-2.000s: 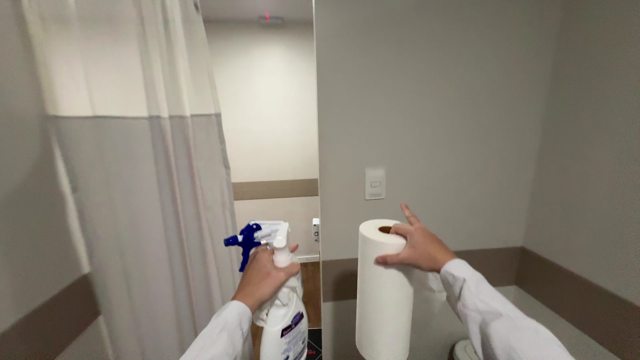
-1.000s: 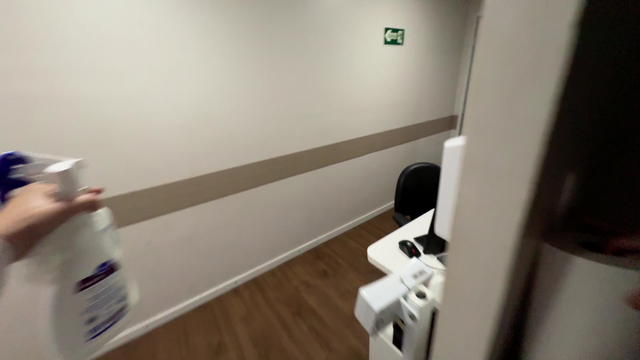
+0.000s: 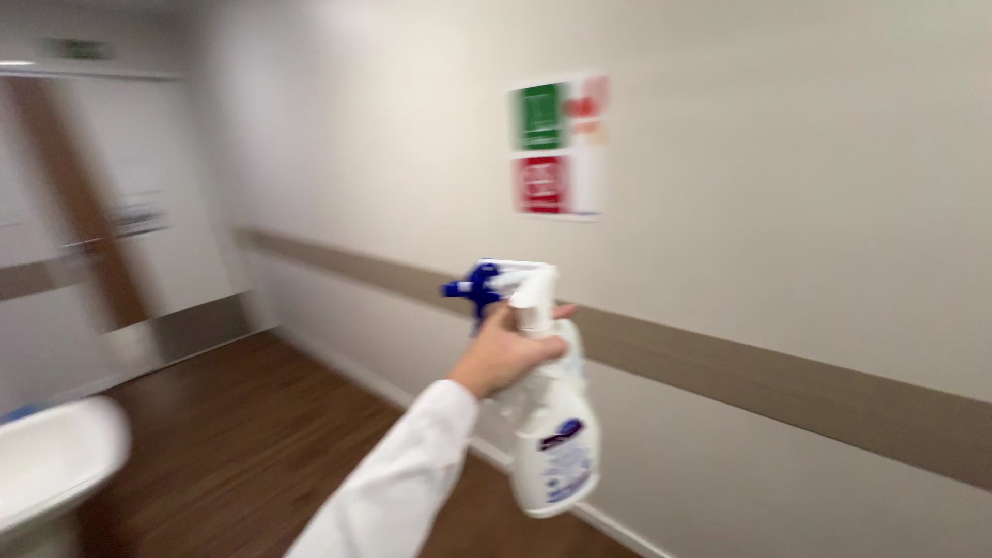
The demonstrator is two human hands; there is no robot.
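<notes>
My left hand [image 3: 511, 353], in a white sleeve, grips the neck of a white spray bottle [image 3: 556, 457] with a blue and white trigger head. The bottle hangs nearly upright at the centre of the view, its printed label turned towards me and its blue nozzle pointing left. Part of a second pale bottle-like shape shows behind the neck, too blurred to make out. My right hand is out of view, and so is the paper towel roll.
A beige wall with a brown rail [image 3: 697, 353] and a coloured poster [image 3: 559, 147] runs along the right. At lower left is a white washbasin [image 3: 66, 457]. Blurred doors [image 3: 147, 186] stand at the far left, beyond the brown wood floor [image 3: 232, 434].
The view has swung strongly. The spray bottle, at the left edge a second ago, is now central in my left hand. My right hand and the paper towel roll have left the view.
</notes>
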